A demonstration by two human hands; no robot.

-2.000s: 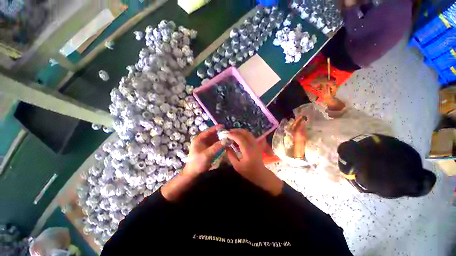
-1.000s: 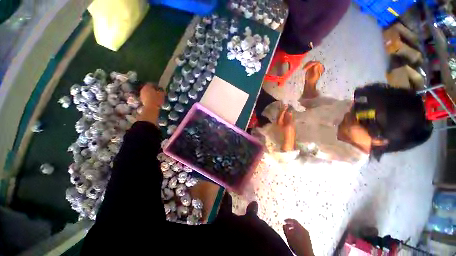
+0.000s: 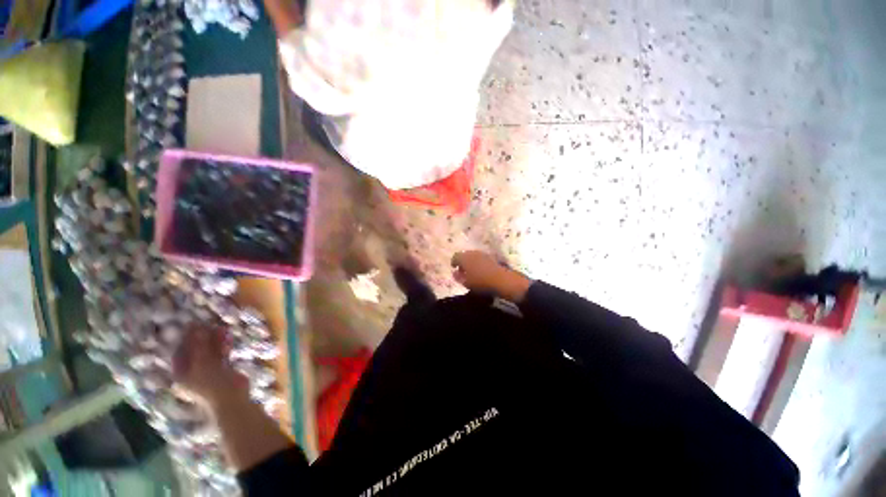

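Many small grey-white moulded parts [image 3: 126, 311] lie heaped on the bench at the left. My left hand [image 3: 202, 361] is on the heap, blurred, with the fingers among the parts; whether it grips one cannot be seen. A pink tray [image 3: 313, 223] of small dark parts stands beyond the heap, near the bench edge. My right hand [image 3: 483, 272] is off the bench, above the floor in front of my body, with loosely bent fingers and nothing visible in it.
A pale card [image 3: 223, 115] lies behind the tray, beside rows of parts [image 3: 157, 78]. A seated person in pale clothing [image 3: 398, 87] is close beyond the bench edge on a red stool [image 3: 442, 191]. A pink-red crate [image 3: 792, 313] with items stands at the far right.
My hands held a small pale part together near the tray, then separated. My left hand has moved back toward me over the heap. The view has turned right, showing more floor.
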